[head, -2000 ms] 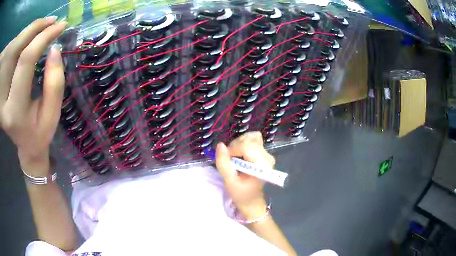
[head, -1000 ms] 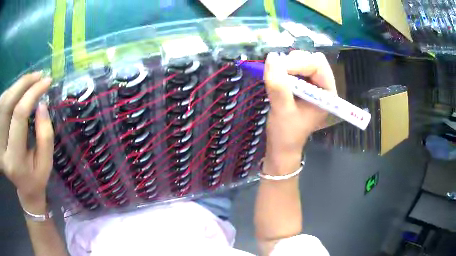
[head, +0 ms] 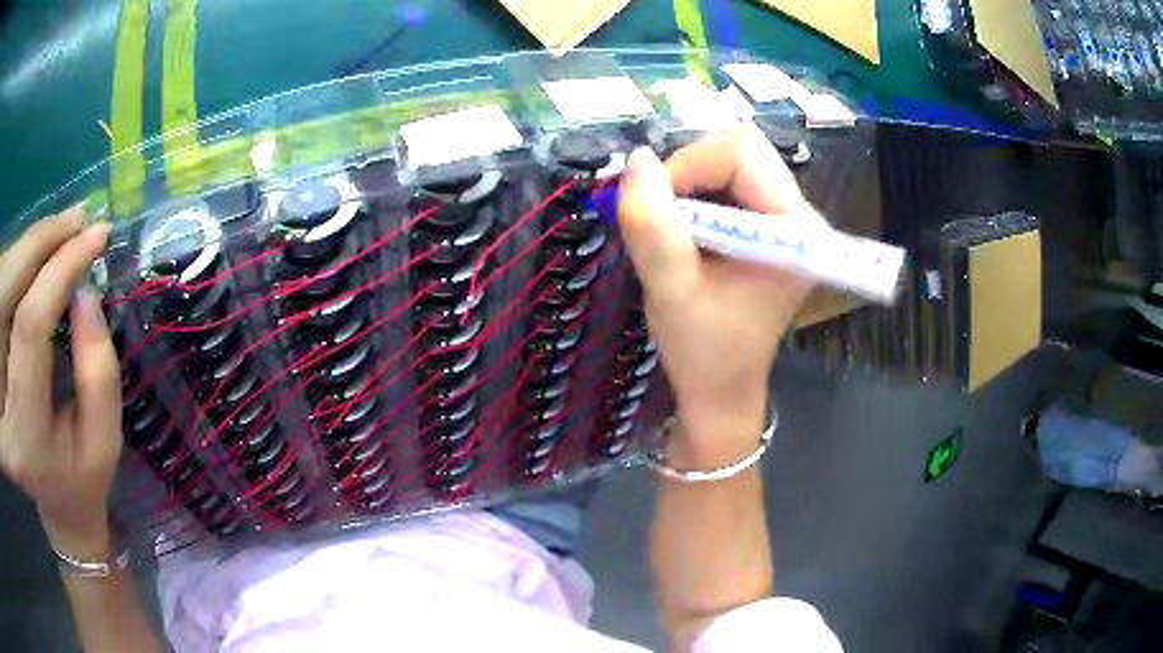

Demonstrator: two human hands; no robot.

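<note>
A clear plastic tray (head: 344, 143) leans from the green bench towards my body. It holds close columns of black round components with silver rims (head: 449, 296), crossed by thin red wires (head: 370, 240). White labels (head: 462, 137) lie along its far edge. My right hand (head: 724, 274) holds a white paint marker (head: 797, 249); its blue-violet tip is at the upper end of a column right of the tray's middle. The hand hides part of the columns at the right. My left hand (head: 61, 370) rests on the tray's left edge, fingers spread over it.
The green bench (head: 293, 45) has yellow tape lines and cardboard sheets (head: 561, 15) at its back. Stacked trays with cardboard (head: 1004, 306) stand lower right. Shiny filled trays (head: 1099, 64) are at the top right. Part of a person's clothing (head: 1084, 449) shows at the right edge.
My right hand has moved from the tray's near edge to its far part, then slightly left, with the marker. The tray appears lower in view than at first. My left hand stays at the left edge.
</note>
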